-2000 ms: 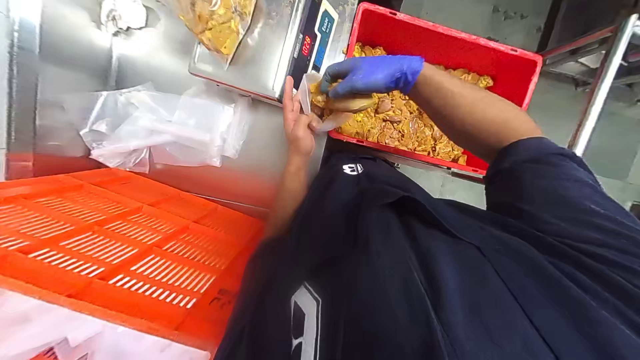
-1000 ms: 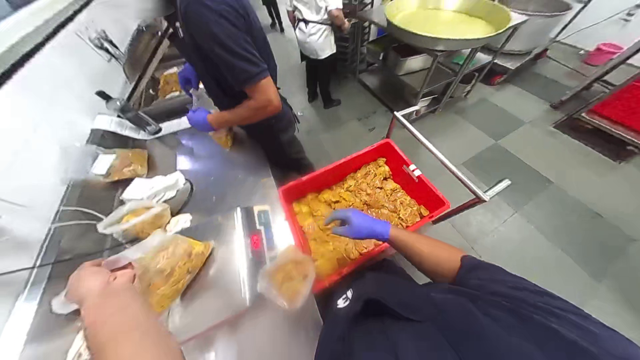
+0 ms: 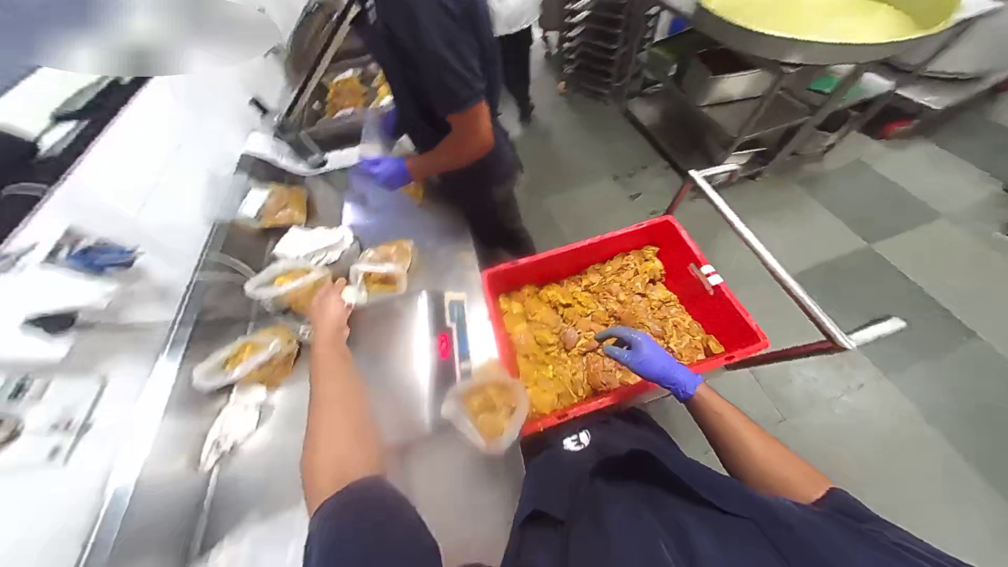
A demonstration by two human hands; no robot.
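Observation:
My right hand (image 3: 647, 361), in a blue glove, hovers with fingers apart over marinated meat pieces (image 3: 598, 315) in a red plastic crate (image 3: 575, 256). My bare left hand (image 3: 331, 311) is at an open plastic bag of meat (image 3: 290, 283) on the steel table; its grip is unclear. Another open bag (image 3: 252, 354) lies nearer me, and a third (image 3: 384, 268) lies just beyond my hand. Beside the crate stands a digital scale (image 3: 394, 370) with a lit red display. An open bag of meat (image 3: 490, 405) is between the scale's near corner and the crate.
A co-worker (image 3: 441, 94) with blue gloves stands at the table's far end. Crumpled white plastic (image 3: 315, 242) and a filled bag (image 3: 282, 206) lie on the table. Past the crate are a metal trolley frame (image 3: 772, 260) and a large round pan (image 3: 827, 31).
My left hand has left the large filled bag it touched one second ago and moved forward to another bag. My right hand stays over the crate. The view has swung from two seconds ago.

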